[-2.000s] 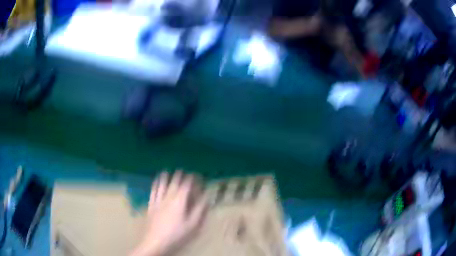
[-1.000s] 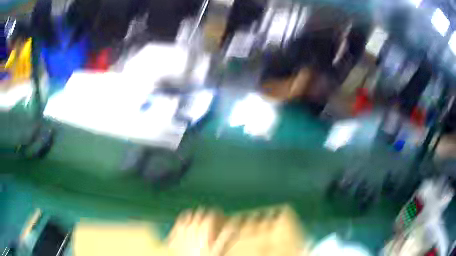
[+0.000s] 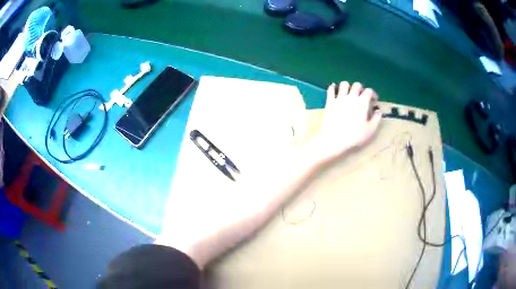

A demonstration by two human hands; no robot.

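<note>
My left hand point(image 3: 352, 115) reaches in from the lower left, its arm across the tan cardboard sheet point(image 3: 362, 226). It lies palm down at the sheet's far edge, fingers slightly apart, beside dark notches or marks; what is under the palm is hidden. Black thread snips point(image 3: 214, 154) lie on the sheet's left part. A thin black test cable point(image 3: 421, 209) lies on its right part, two ends pointing away. I cannot make out my right hand; a blurred skin-toned patch is cut off at the right edge.
Left on the teal mat point(image 3: 147, 186) are a smartphone point(image 3: 155, 106), a coiled cable point(image 3: 75, 125) and a white strip-like part point(image 3: 130, 84). Headphones point(image 3: 308, 21) lie on the dark green belt point(image 3: 215, 34). Papers point(image 3: 465, 220) and a pale box point(image 3: 501, 228) are right. A red stool point(image 3: 39, 192) is lower left.
The view has turned down and left and is sharper. The snips, the test cable and most of the cardboard now show. My left hand is still at the cardboard's far edge.
</note>
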